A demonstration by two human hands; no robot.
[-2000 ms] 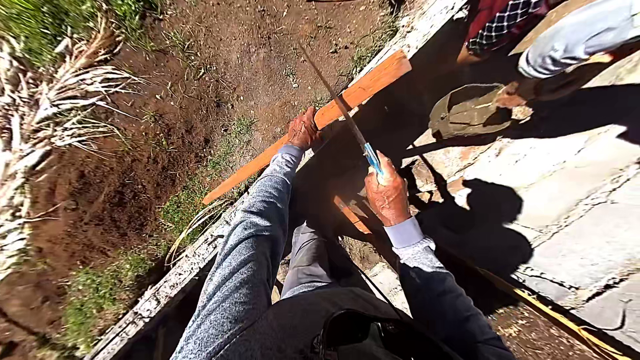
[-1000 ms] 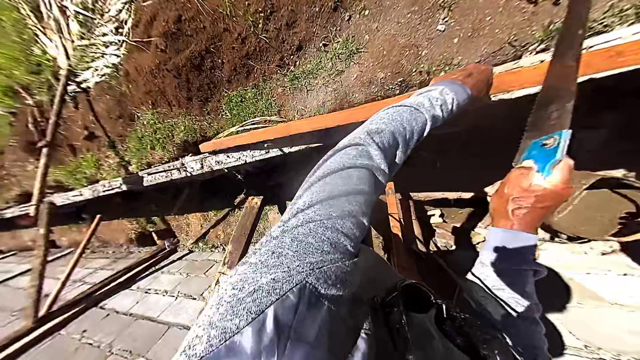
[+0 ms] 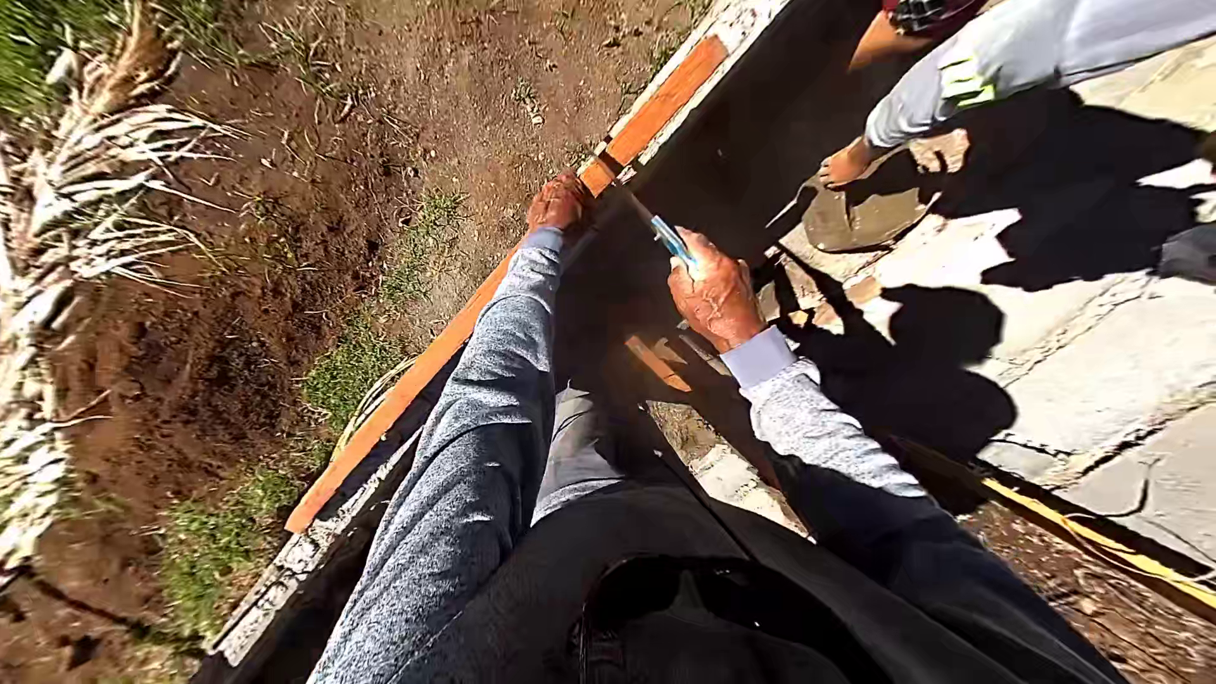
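Observation:
An orange-brown wooden board lies slantwise along the top of a whitish, rough-edged wall. My left hand is clasped over the board near its upper part. Just to the right, my right hand grips the blue handle of a handsaw. The saw's blade points up and left to the board, just beyond my left hand, and a dark gap or shadow crosses the wood there. Most of the blade is hard to make out. A short wooden piece shows below my right hand.
At the upper right, another person's hand is at a dark, shallow container or cloth; I cannot tell which. Stone paving lies to the right, with a yellow strip beside it. Soil, grass and dry leaves are on the left.
My right hand has brought the saw from above the board down to its edge, just past my left hand. The view swung away and back between frames.

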